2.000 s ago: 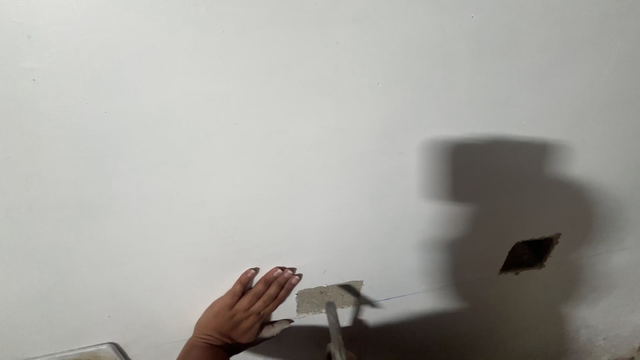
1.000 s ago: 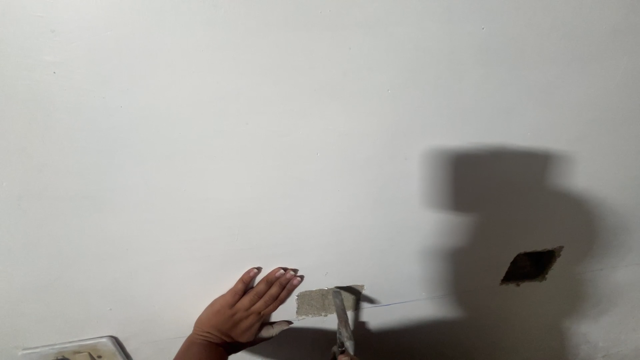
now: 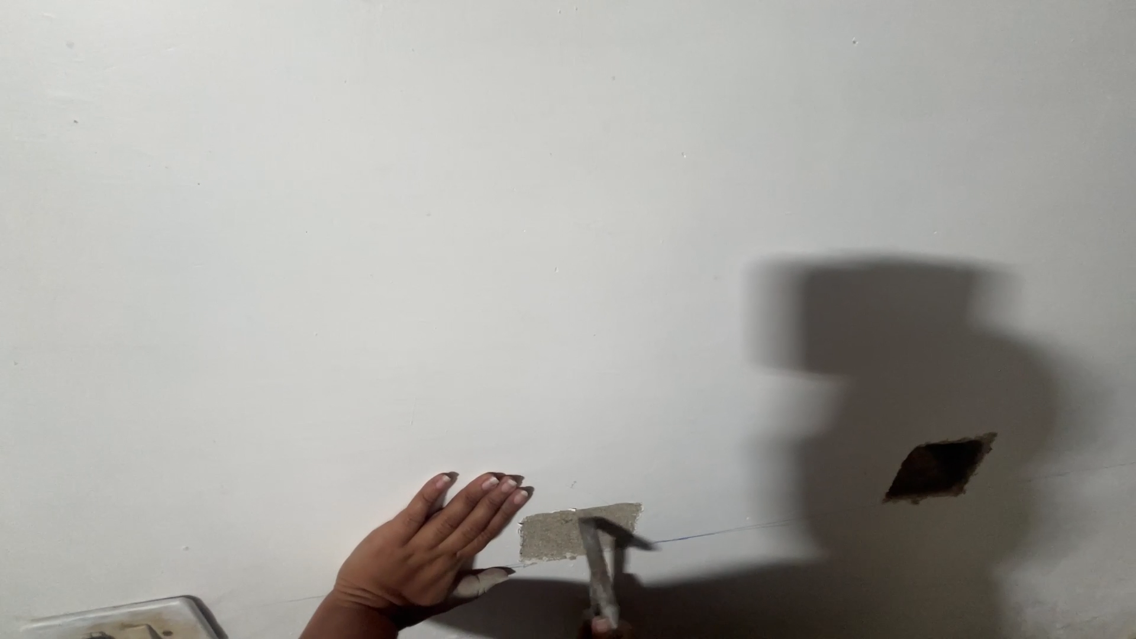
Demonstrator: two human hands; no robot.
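Observation:
My left hand [image 3: 426,546] lies flat against the white wall [image 3: 444,266], fingers apart, with pale dust on its thumb. Just right of its fingertips is a rectangular patch of exposed grey plaster [image 3: 550,535] with rough edges. At the bottom edge my right hand [image 3: 608,628], mostly out of view, grips a narrow grey metal tool [image 3: 600,572], perhaps a chisel or scraper. The tool points upward, its upper end over the patch; whether it touches the wall is hard to tell. A thin blue line [image 3: 710,533] runs rightward from near the patch.
A dark diamond-shaped hole [image 3: 942,468] with ragged edges opens in the wall at the right. A pale electrical faceplate [image 3: 133,617] is partly visible at bottom left. A large shadow of the head and shoulders covers the lower right wall.
The tool and my right hand have shifted slightly around the grey patch. My left hand stays against the wall.

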